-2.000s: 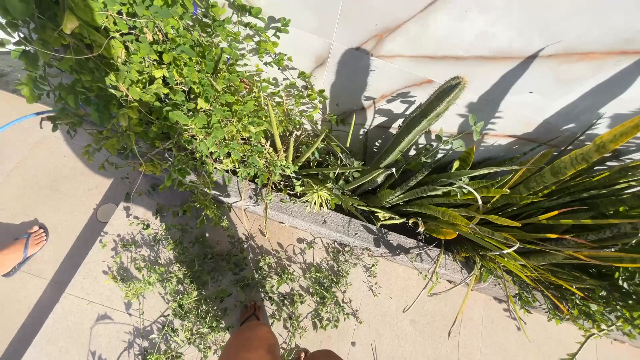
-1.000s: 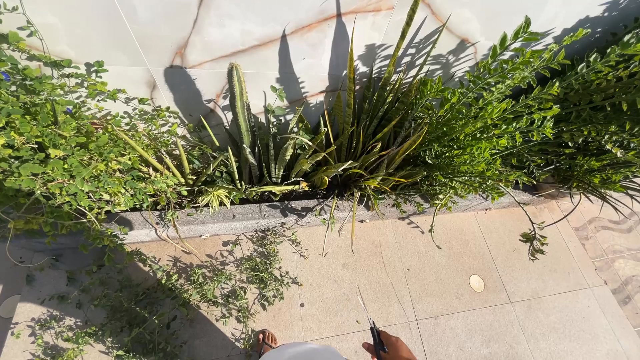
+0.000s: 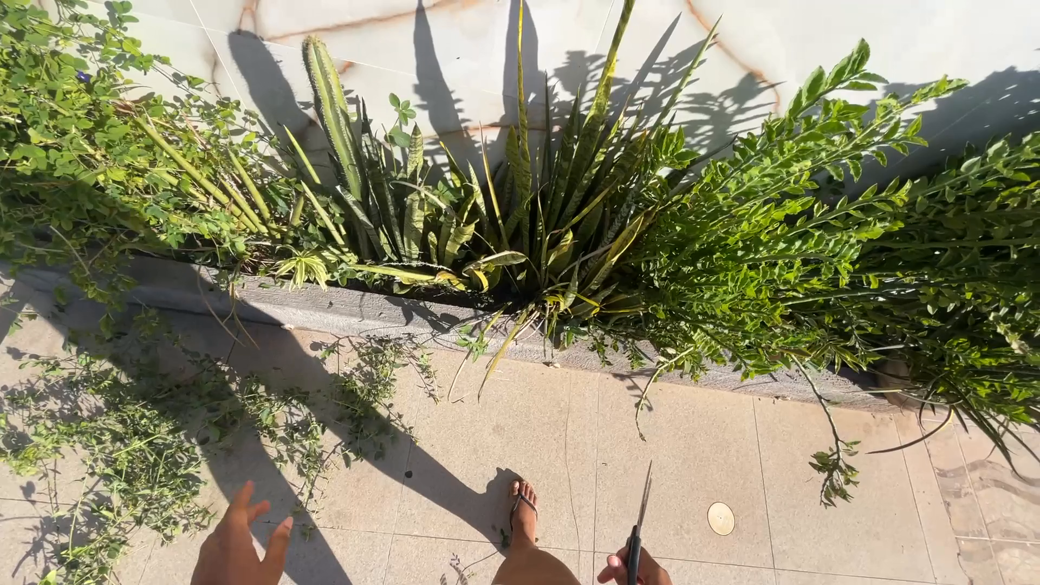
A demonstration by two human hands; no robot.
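At the bottom left, my left hand (image 3: 242, 540) is empty with its fingers apart, over the tiled floor beside cut leafy vines (image 3: 122, 447). My right hand (image 3: 635, 566), at the bottom right of centre, is closed around the dark handle of a bladed tool (image 3: 642, 512), which looks like scissors or a knife; its thin blade points up toward the planter. Snake plants (image 3: 569, 187) and a columnar cactus (image 3: 333, 114) stand in the planter ahead. A leafy creeper (image 3: 73, 146) fills its left part, and a leafy green shrub (image 3: 756, 236) its right.
A low concrete planter edge (image 3: 341, 313) crosses the view, with a marble-patterned wall (image 3: 520, 49) behind it. Branches overhang the floor at the right. A round floor cover (image 3: 721, 518) is set in the tiles. My foot in a flip-flop (image 3: 524, 508) is on the floor.
The view has swung right along the planter. My left hand has come into view, and my foot has stepped forward onto the floor. The bladed tool was in my right hand one second ago too.
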